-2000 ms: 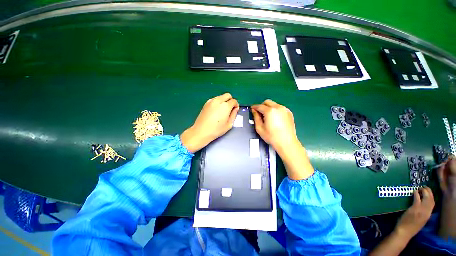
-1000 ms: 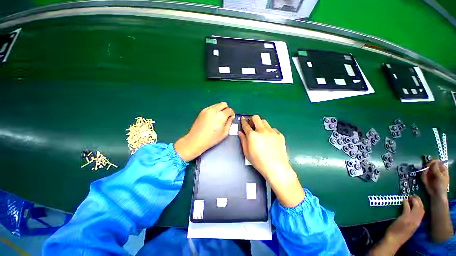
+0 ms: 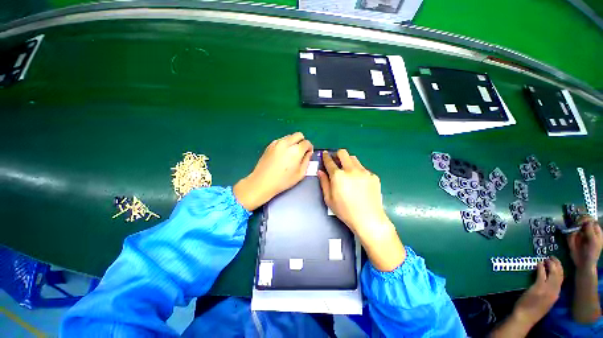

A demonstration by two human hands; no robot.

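A black back cover (image 3: 301, 231) with white patches lies on a white backing sheet (image 3: 307, 302) in front of me, long side pointing away. My left hand (image 3: 281, 165) is at the cover's far left corner, thumb and fingers pinched together at the edge; whether it holds a small part cannot be seen. My right hand (image 3: 350, 191) lies over the far right part of the cover, fingertips on its top edge. Any part under the fingers is hidden. A pile of small cream parts (image 3: 191, 175) lies left of the cover, with a smaller dark-and-cream pile (image 3: 135, 208) further left.
Several other covers (image 3: 350, 79) on white sheets lie across the far side of the green belt (image 3: 132, 112). Grey camera trim pieces (image 3: 469, 191) are scattered at right. Another person's hands (image 3: 542, 290) are at far right, beside a white perforated strip (image 3: 516, 264).
Since two seconds ago my right hand has moved from the far right corner inward over the cover, fingertips now nearer my left hand. The covers on the far side have shifted right in view.
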